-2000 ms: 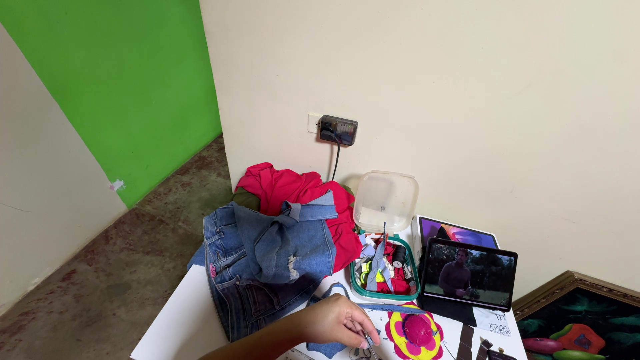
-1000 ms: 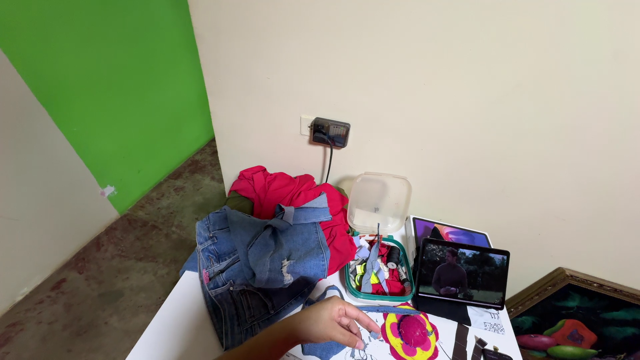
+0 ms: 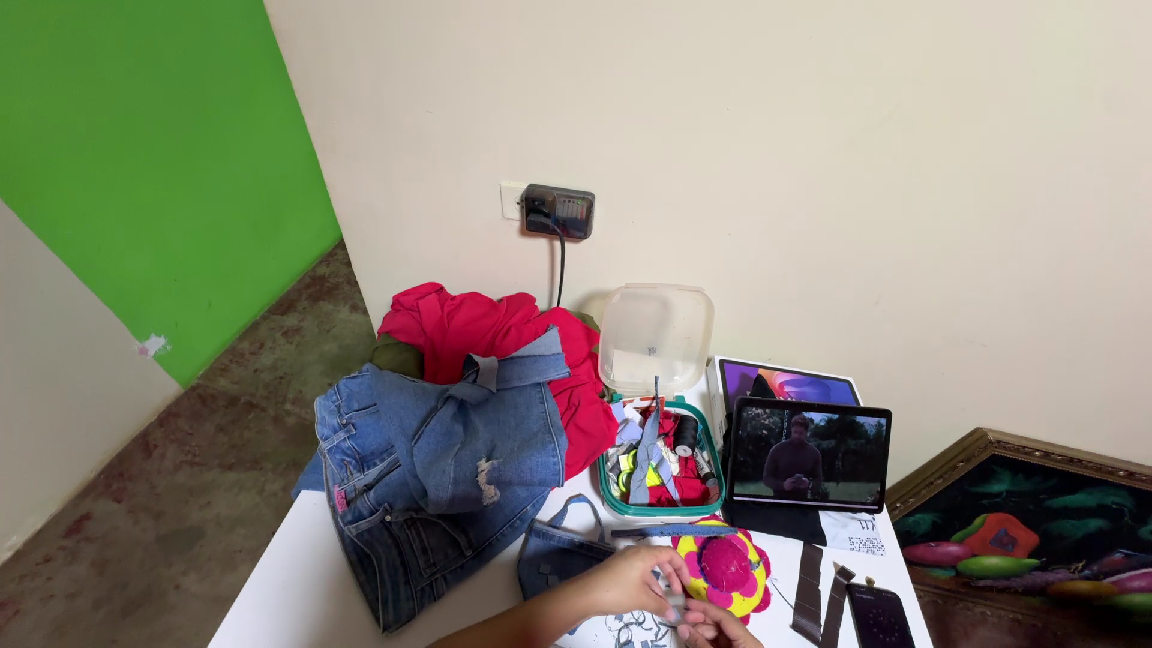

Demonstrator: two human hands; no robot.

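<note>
My left hand (image 3: 634, 580) reaches in from the lower left, fingers bent, beside a yellow and magenta fabric flower (image 3: 729, 567). At the bottom edge, partly cut off, my right hand (image 3: 714, 623) meets the left one fingertip to fingertip. Something small and greyish shows between the fingers; what it is, I cannot tell. Dark blue denim pieces (image 3: 558, 551) and a denim strip (image 3: 661, 531) lie just beyond my left hand. Small scraps (image 3: 634, 630) are scattered on a white sheet below it. A green-rimmed plastic container (image 3: 605, 495) holds fabric scraps and a black thread spool (image 3: 686, 435).
Jeans (image 3: 450, 450) and red cloth (image 3: 468, 328) are heaped at the left of the white table (image 3: 270, 576). A clear lid (image 3: 655, 333) leans on the wall. At right are a tablet (image 3: 810, 454), a box (image 3: 792, 378), dark strips (image 3: 807, 594), a phone (image 3: 877, 616) and a framed painting (image 3: 1026, 531).
My right hand has come into view at the bottom, by my left hand's fingertips. My left hand, alone beside the flower a second ago, now has its fingers bent toward it.
</note>
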